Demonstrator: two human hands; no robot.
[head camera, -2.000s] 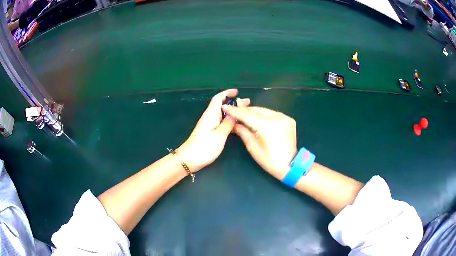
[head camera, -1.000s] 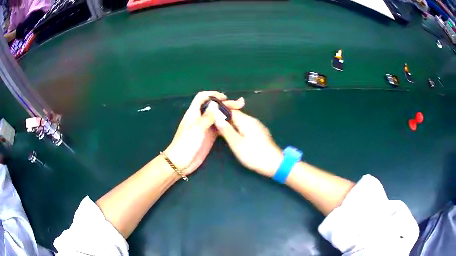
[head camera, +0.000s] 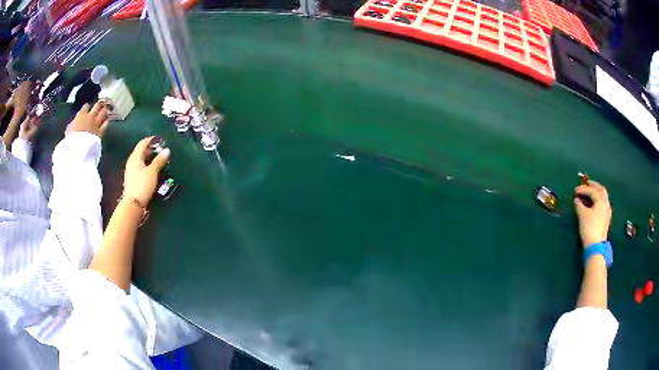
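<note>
My left hand (head camera: 143, 172), with a bracelet, is far left. Its thumb and finger are around a small dark piece with a silvery edge (head camera: 156, 145); its identity is unclear. A small device with a green and white face (head camera: 167, 188) lies just right of the hand. My right hand (head camera: 594, 211), with a blue wristband, is far right. Its fingertips pinch a display module, whose orange-gold tail (head camera: 583, 178) shows above them; whether it is lifted is unclear. An open watch housing (head camera: 547, 198) lies left of my right hand.
Metal upright with silver fittings (head camera: 204, 128) stands right of my left hand. A neighbour's hand (head camera: 89, 119) is at a pale bottle (head camera: 118, 99). Red tray (head camera: 462, 27) and white sheet (head camera: 629, 108) lie beyond. Another housing (head camera: 631, 229) and red pieces (head camera: 643, 292) are right.
My hands have parted, left hand far left, right hand far right to the display module. The dark device is no longer between them. The view has swung left, bringing in the neighbour and red trays.
</note>
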